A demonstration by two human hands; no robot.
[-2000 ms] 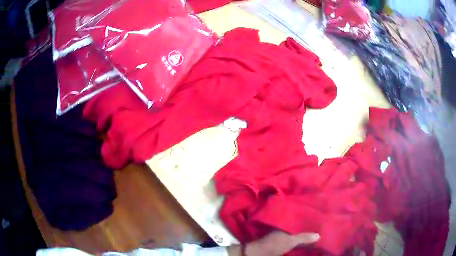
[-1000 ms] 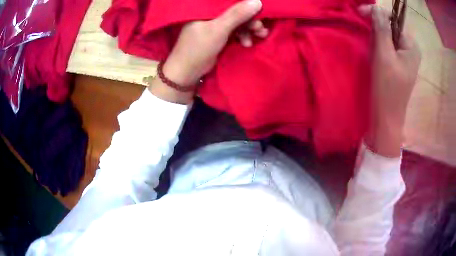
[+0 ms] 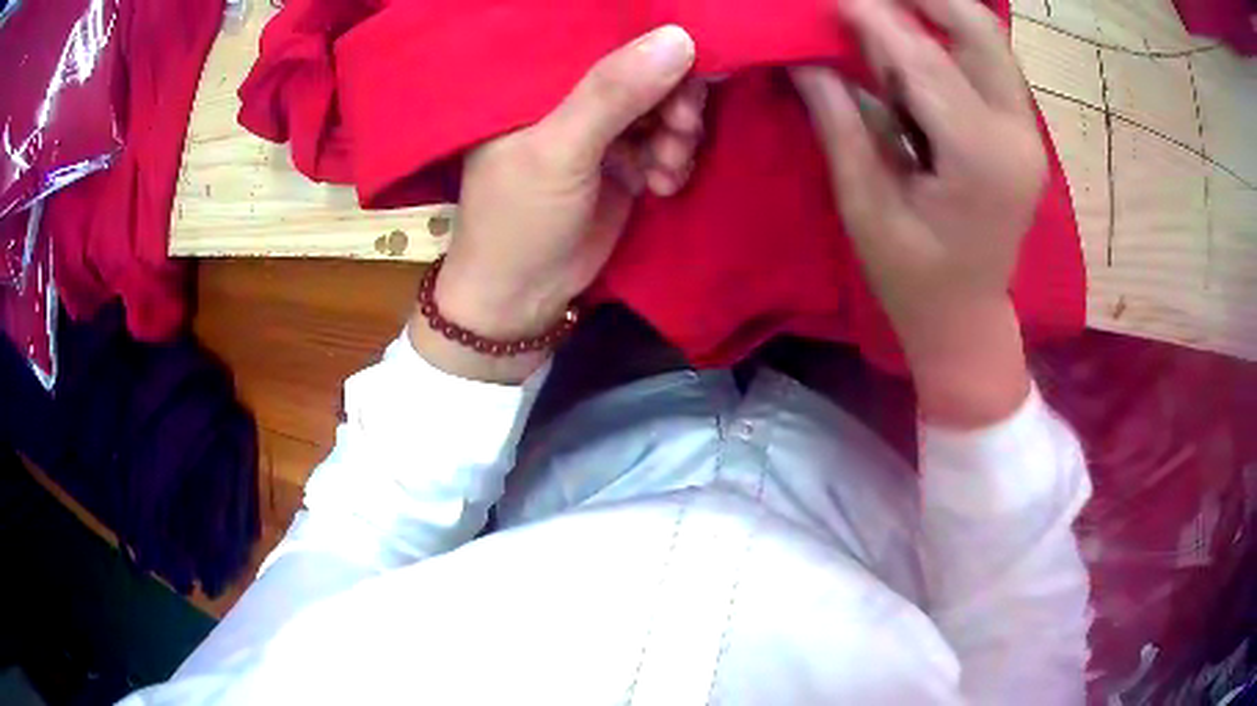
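A red shirt (image 3: 772,207) lies over the table's near edge and hangs down in front of my body. My left hand (image 3: 586,166), with a beaded bracelet at the wrist, pinches a folded edge of the red cloth between thumb and curled fingers. My right hand (image 3: 937,152) is at the same edge, to the right, thumb and fingertips at the cloth, a little blurred. A small dark tool, seemingly thread snips (image 3: 910,141), shows partly inside the right palm; most of it is hidden by the fingers.
The pale wooden tabletop (image 3: 303,221) carries dark lines. An orange-brown wood surface (image 3: 262,310) is lower left. Clear-bagged red shirts (image 3: 55,104) and red cloth (image 3: 138,166) are at left, above a dark garment pile (image 3: 179,455). Plastic over dark red goods (image 3: 1172,497) is at lower right.
The view has tilted down from the table to my lap. Both hands now hold the shirt edge near my body. My right hand has moved left and inward, closer to my left hand.
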